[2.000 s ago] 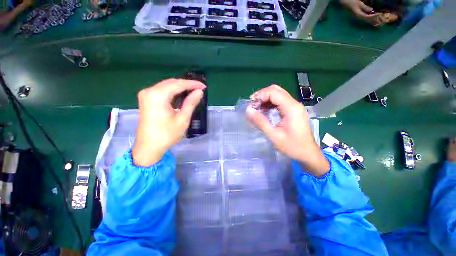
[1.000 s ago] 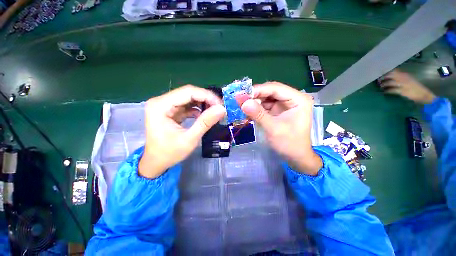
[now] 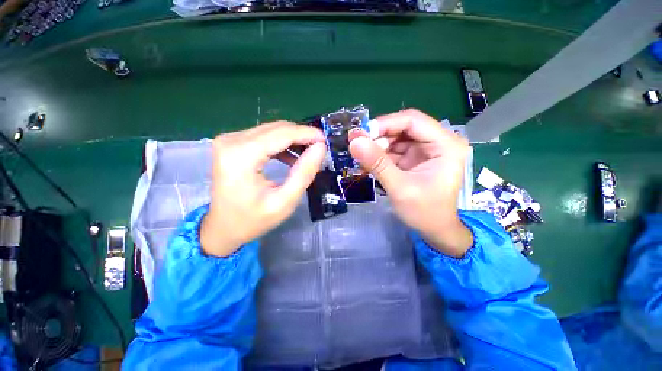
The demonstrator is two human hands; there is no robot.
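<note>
A blue and silvery main board [image 3: 341,148] is between my hands above the far part of the blister tray [image 3: 327,290]. My right hand [image 3: 421,174] pinches its right side between thumb and forefinger. A small LCD screen module [image 3: 358,188] with a bright edge hangs below the board. A black phone housing [image 3: 325,196] shows behind and below the board, tilted, partly hidden by it. My left hand [image 3: 261,177] grips at the left edge of the housing and board; its fingertips overlap both. The pockets of the tray that show hold no parts.
A loose pile of assemblies [image 3: 508,206] lies right of the tray. A grey slanting post [image 3: 559,72] stands at right. Part-built phones [image 3: 608,192] lie on the green surface. A black fan [image 3: 49,322] and cables are at left. A person's blue sleeve [image 3: 644,253] shows at right.
The board, first at my right hand apart from the housing, came to the housing in my left hand. Since then it has turned from its plain blue face to a silvery, shielded one. Another person's hand has left.
</note>
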